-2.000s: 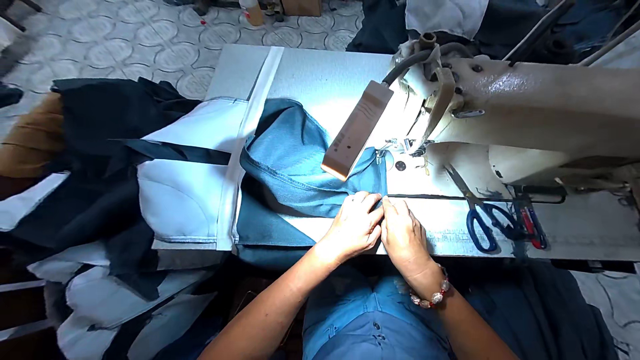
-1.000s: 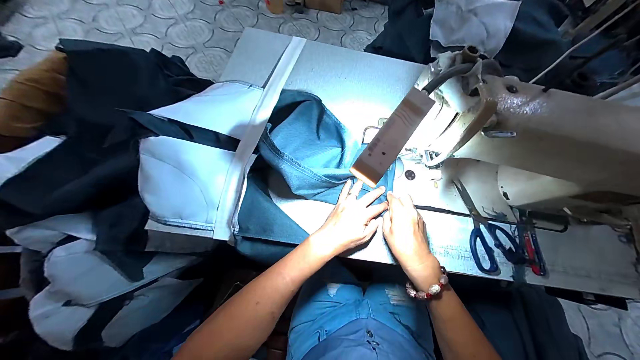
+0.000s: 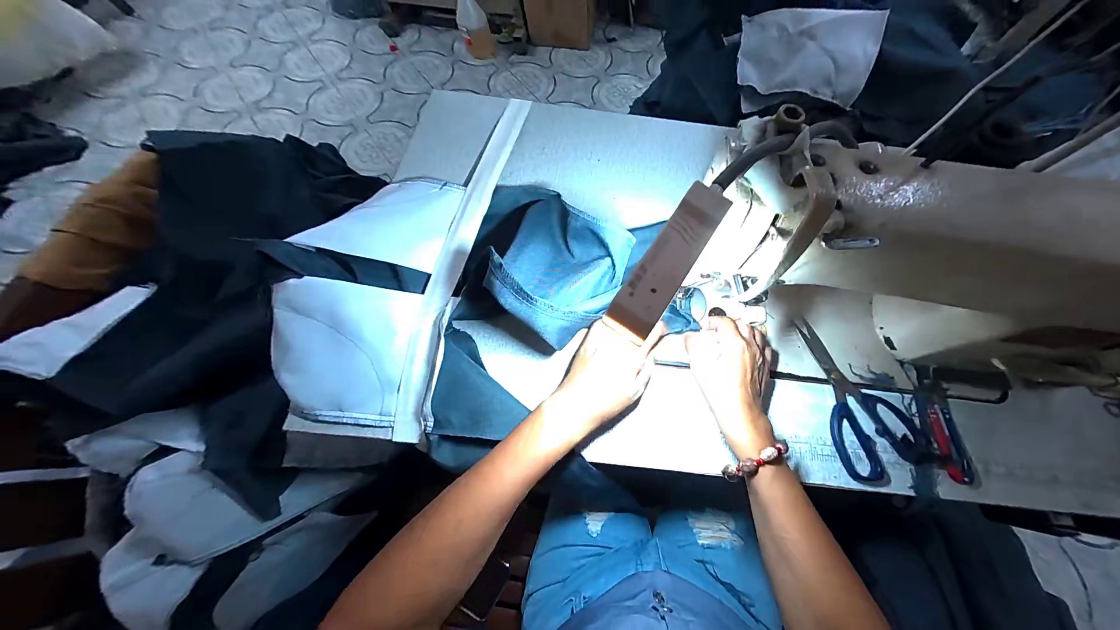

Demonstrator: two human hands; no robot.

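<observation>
Blue denim fabric (image 3: pixel 560 262) lies bunched on the sewing machine's table, its edge running to the needle area. My left hand (image 3: pixel 612 363) grips the fabric's near edge just left of the presser foot (image 3: pixel 744 289), partly behind the lamp. My right hand (image 3: pixel 728 359), with a beaded bracelet at the wrist, rests by the front of the foot; its fingertips are curled, and whether they pinch cloth is not plain. The sewing machine (image 3: pixel 945 227) stands at the right. A slim lamp (image 3: pixel 672 262) on a flexible neck hangs over the work and hides part of the cloth.
Blue-handled scissors (image 3: pixel 862 411) and a red-and-blue small tool (image 3: pixel 947 437) lie right of my right hand. White pocket pieces with a waistband strip (image 3: pixel 459 271) cross the table's left end. Dark garments (image 3: pixel 201 227) are heaped at the left. A bottle (image 3: pixel 474 28) stands on the tiled floor.
The denim has shifted and folded over, its stitched edge now curling up left of the lamp. Both hands have moved up closer to the presser foot, and my left hand is now partly under the lamp.
</observation>
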